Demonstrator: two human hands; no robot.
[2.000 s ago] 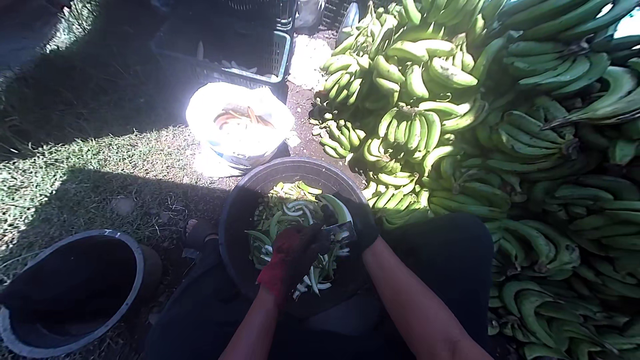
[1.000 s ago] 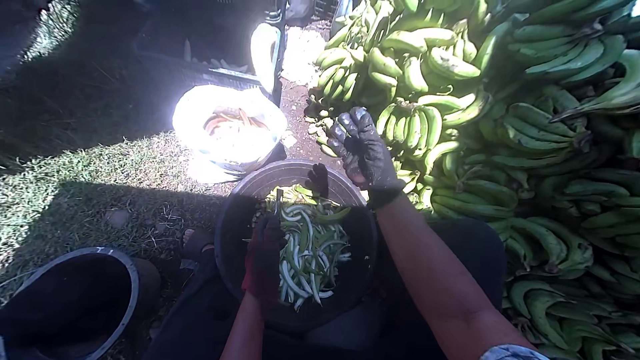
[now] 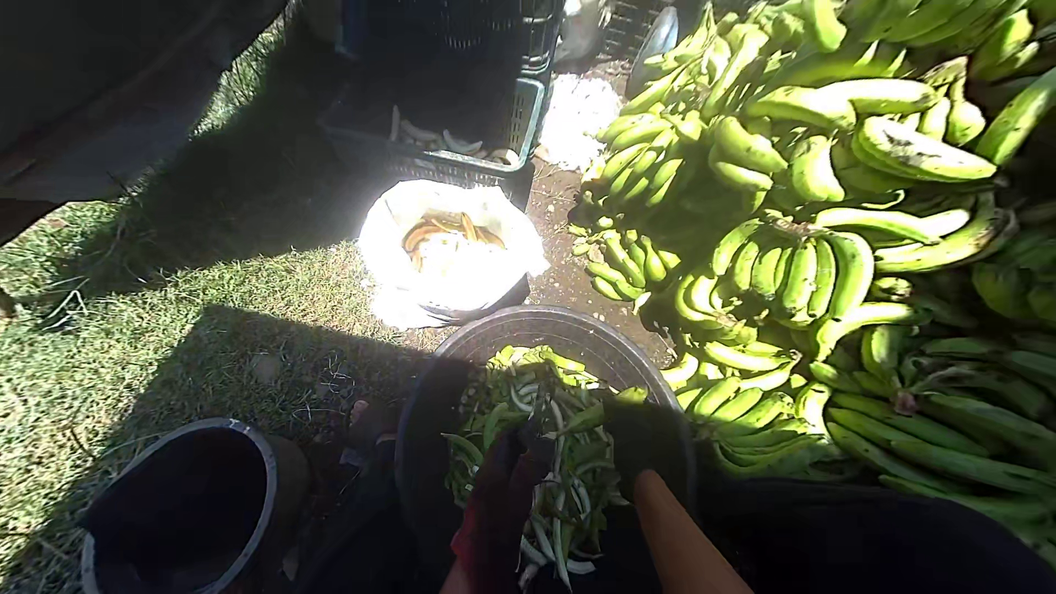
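A round dark plastic tub [image 3: 544, 318] stands in front of me, holding a heap of green banana peel strips [image 3: 569, 495]. My left hand [image 3: 503, 487], in a dark and red glove, is over the left part of the peels; a dark, thin tool seems to be at its fingers, but shadow hides its shape. My right hand [image 3: 639, 429], in a dark glove, is deep in shadow at the tub's right side, close to a green piece [image 3: 631, 396]. Its fingers cannot be made out. Bunches of green bananas [image 3: 792, 272] are piled to the right.
Beyond the tub stands a white sack [image 3: 388, 256] with peeled pieces inside. Behind it is a plastic crate [image 3: 528, 124] holding more pale pieces. An open dark bucket [image 3: 268, 495] stands on the left beside grass [image 3: 272, 280]. A white heap [image 3: 577, 115] lies near the crate.
My right hand, raised beside the banana pile one second ago, has come down to the tub's right side. My left hand remains over the peels.
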